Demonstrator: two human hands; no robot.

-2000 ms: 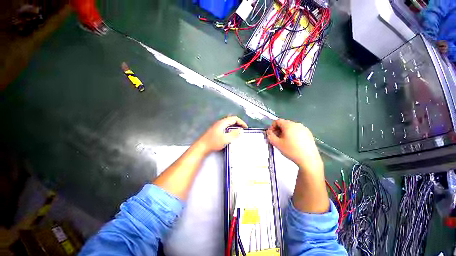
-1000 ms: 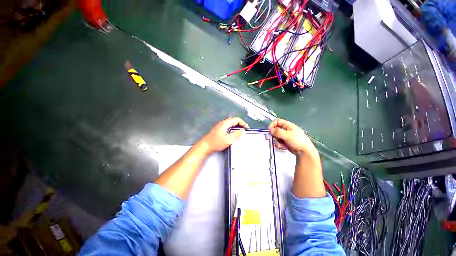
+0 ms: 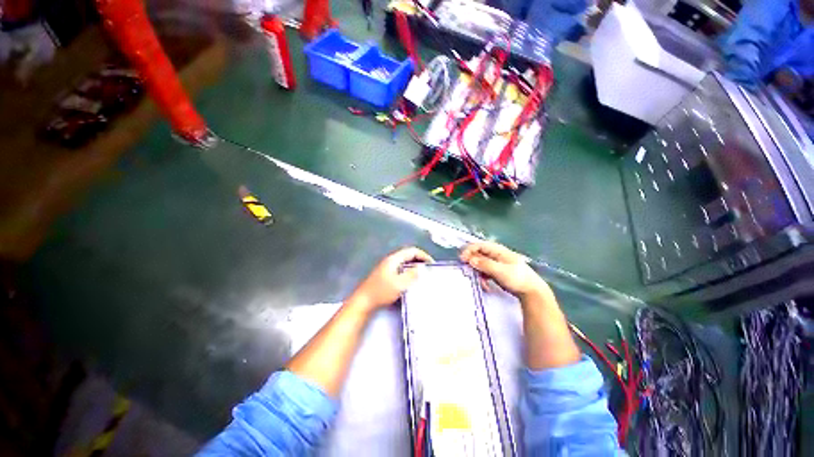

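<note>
The long narrow housing lies lengthwise in front of me, pale inside with a dark rim, its near end cut off by the frame. A yellow patch and red and black leads show at its near part. My left hand holds the far left corner, fingers curled over the rim. My right hand has its fingertips on the far right corner. A thin black strip runs along the rim; whether my fingers pinch it is unclear. A white sheet lies under the housing.
A yellow-black knife lies at left. Across the bench are units under red leads, blue bins and a red bottle. A perforated metal case and coiled cables are at right. Blue sleeves of a person show top right.
The view has tilted up, so the blue bins and red bottle show more fully and the housing sits lower. My right hand's fingers now lie flatter, further in over the far edge.
</note>
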